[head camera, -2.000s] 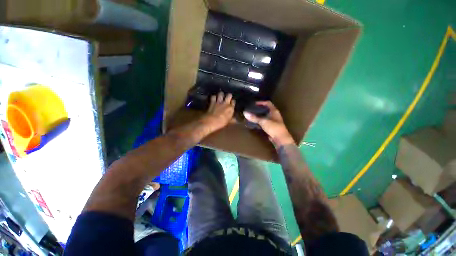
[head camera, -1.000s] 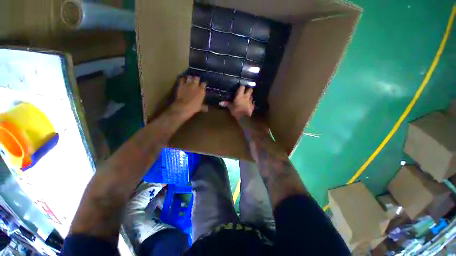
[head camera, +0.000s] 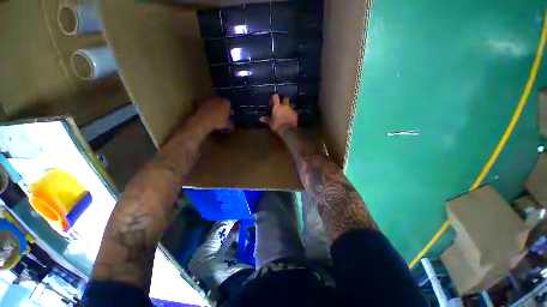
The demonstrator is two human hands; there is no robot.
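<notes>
An open brown shipping carton [head camera: 246, 159] stands in front of me, flaps up. Rows of small black product boxes [head camera: 255, 45] lie inside it, packed side by side. My left hand [head camera: 219, 115] is inside the carton at the left end of the nearest row, by the left wall; its fingers are mostly hidden. My right hand [head camera: 282, 114] rests on the nearest row to the right, thumb and fingers apart, with nothing held up in it.
A white packing table [head camera: 99, 180] at the left bears an orange-yellow tape dispenser [head camera: 59, 195]. Pale rolls [head camera: 102, 63] lie upper left. A blue plastic object [head camera: 219, 204] is by my legs. Brown cartons [head camera: 489, 222] stand at the right on the green floor. Another person's patterned clothing [head camera: 210, 252] shows below.
Both hands now rest at the nearest row; two seconds ago my right hand held a dark box above it. The view has shifted, with the carton nearer the top and more rolls showing.
</notes>
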